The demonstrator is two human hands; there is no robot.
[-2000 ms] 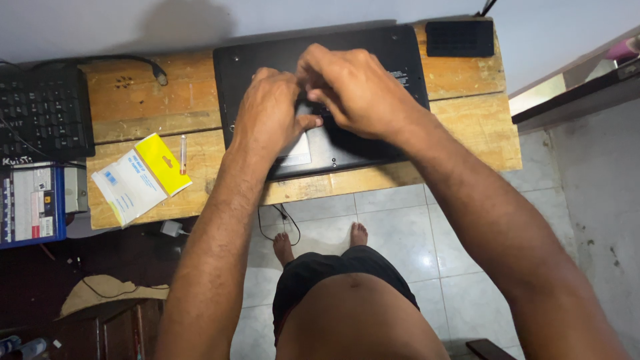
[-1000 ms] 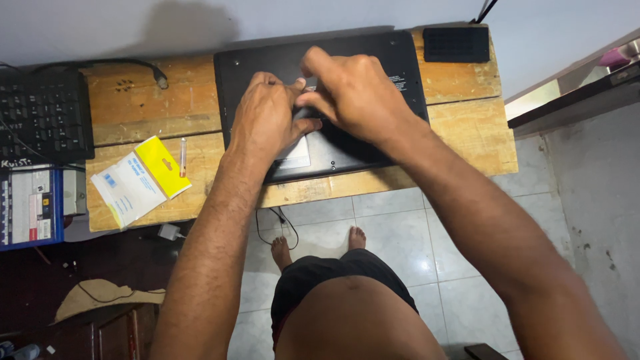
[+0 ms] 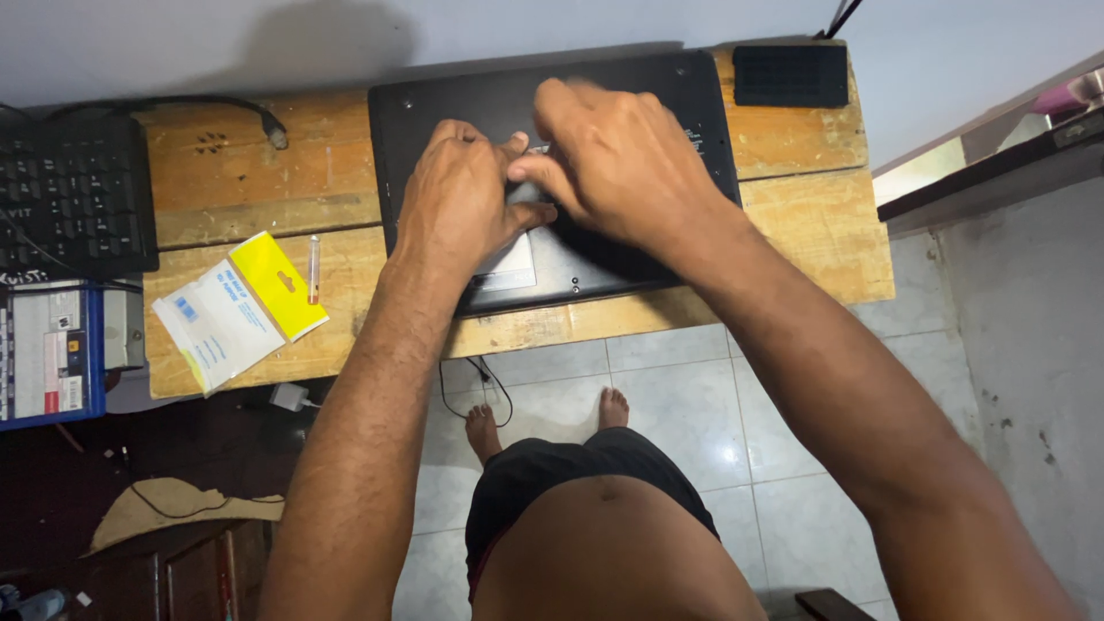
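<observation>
A black laptop (image 3: 634, 285) lies with its underside up on the wooden table. My left hand (image 3: 466, 190) rests on its left half, thumb and fingers spread around a small spot near the middle. Just to the right, my right hand (image 3: 617, 159) is raised over the laptop, its thumb pointing at the left fingers and its index finger bent. The fingers hide what lies between them, so I cannot tell whether either hand holds something small. A white label (image 3: 517, 263) shows under my left hand, in part covered by it.
Left of the laptop lie a yellow and white packet (image 3: 233, 315), a small clear tube (image 3: 313, 269) and a cable end (image 3: 274, 129). A black keyboard (image 3: 78, 194) and a blue-edged box (image 3: 56, 354) are at the far left. A flat black block (image 3: 789, 76) sits at the back right.
The fingers of my right hand have shifted slightly over the laptop. My left hand stays in about the same place.
</observation>
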